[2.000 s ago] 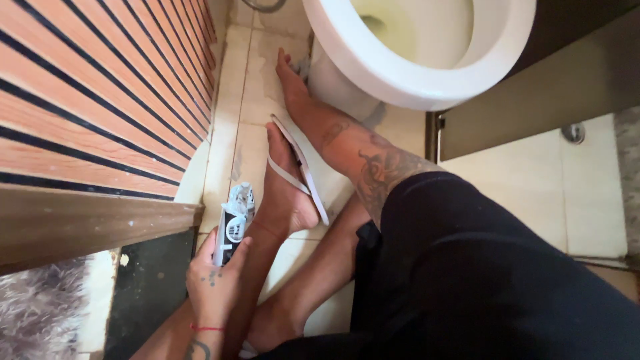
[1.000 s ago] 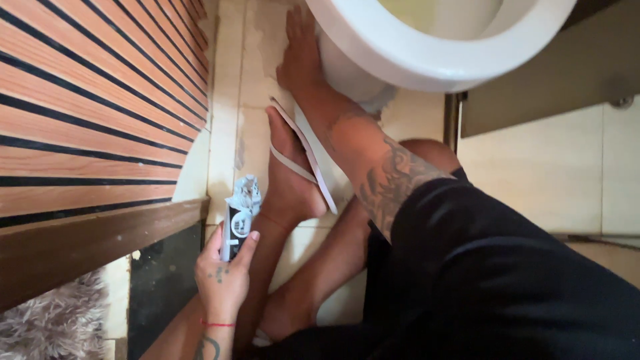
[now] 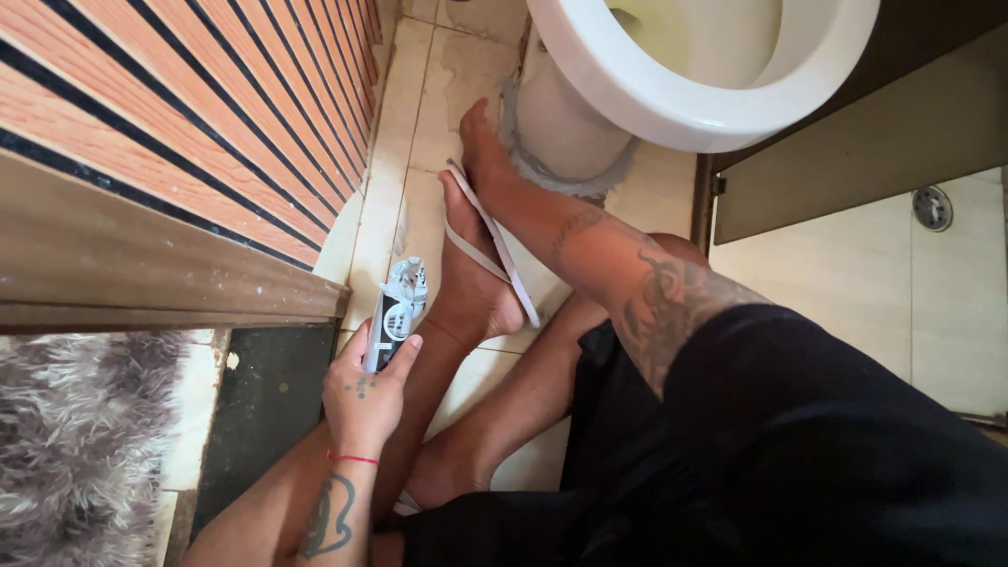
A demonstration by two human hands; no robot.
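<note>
My left hand [image 3: 370,386], with a red string at the wrist, holds a torn black-and-silver packet [image 3: 391,323] upright between thumb and fingers; its crumpled opening points away from me. My tattooed right arm reaches across to the white toilet base [image 3: 563,118]. Beside the left of that base is my right hand [image 3: 484,146], seen edge-on, so any contact or anything in its fingers cannot be told. Uneven grey paste [image 3: 579,186] runs around the foot of the base. Just below the hand, a foot wears a pale flip-flop [image 3: 504,260], tilted on its side.
The toilet bowl rim [image 3: 693,130] overhangs the base. A slatted wood-look panel [image 3: 197,102] stands at left, above a shaggy grey rug [image 3: 79,441]. On the right, a dark panel [image 3: 858,150] borders tiles with a round floor drain [image 3: 932,209]. The tiles by the base look wet.
My right hand has come back toward me along the left side of the toilet base, from farther forward one second ago. My left hand keeps hold of the packet.
</note>
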